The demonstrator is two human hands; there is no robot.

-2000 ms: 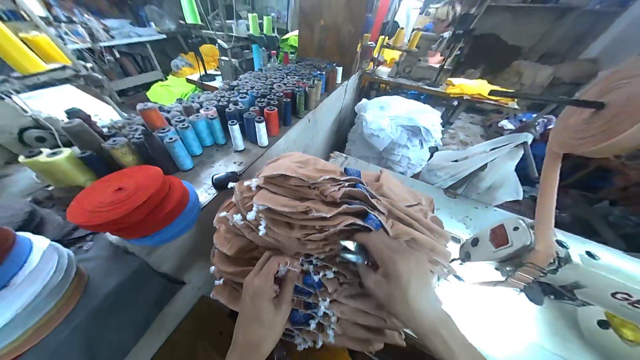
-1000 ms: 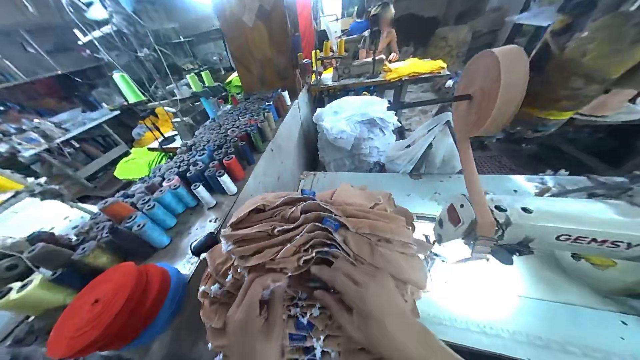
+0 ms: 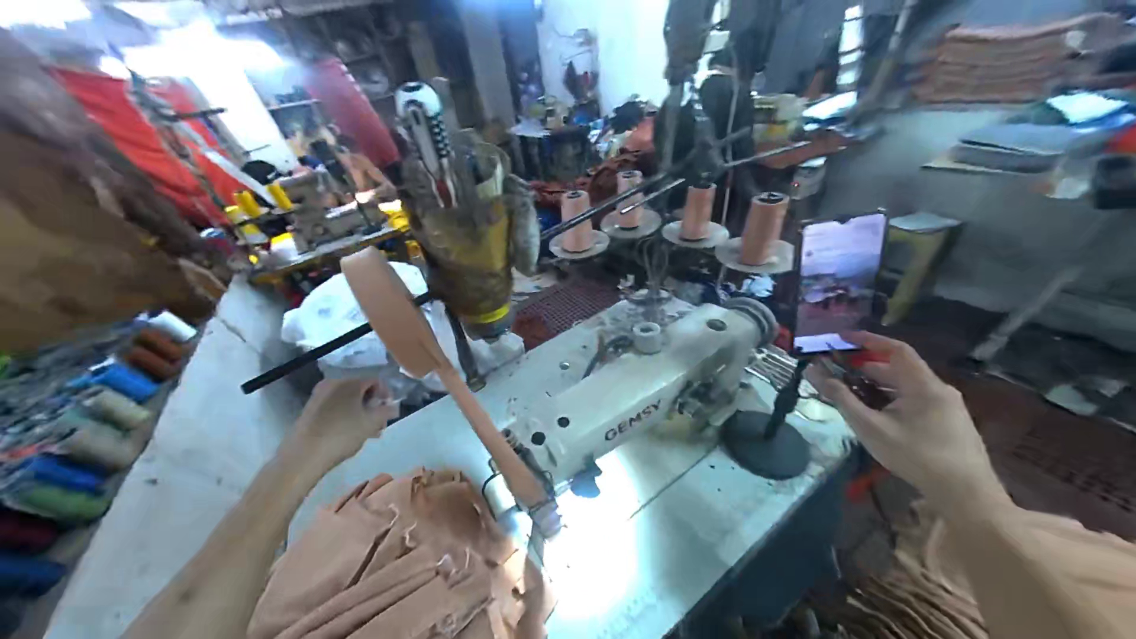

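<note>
My left hand is raised above the left part of the sewing table, its fingers curled; whether they hold anything is unclear. My right hand is beside a phone on a stand with a round dark base, a small metal tool in its fingers, blurred. A pile of tan fabric pieces lies in front of me, below the left hand. Between the hands stands a white Gemsy sewing machine, its lamp lit. A tan fabric strip runs down to it from a roll.
Tan thread cones stand behind the machine. A cut bottle with tools and a dark rod rise near the left hand. White bagged material is behind it. Thread spools lie far left; more tan fabric is lower right.
My hands have left the fabric pile and moved apart, the left over the table, the right to the phone. The view has swung right.
</note>
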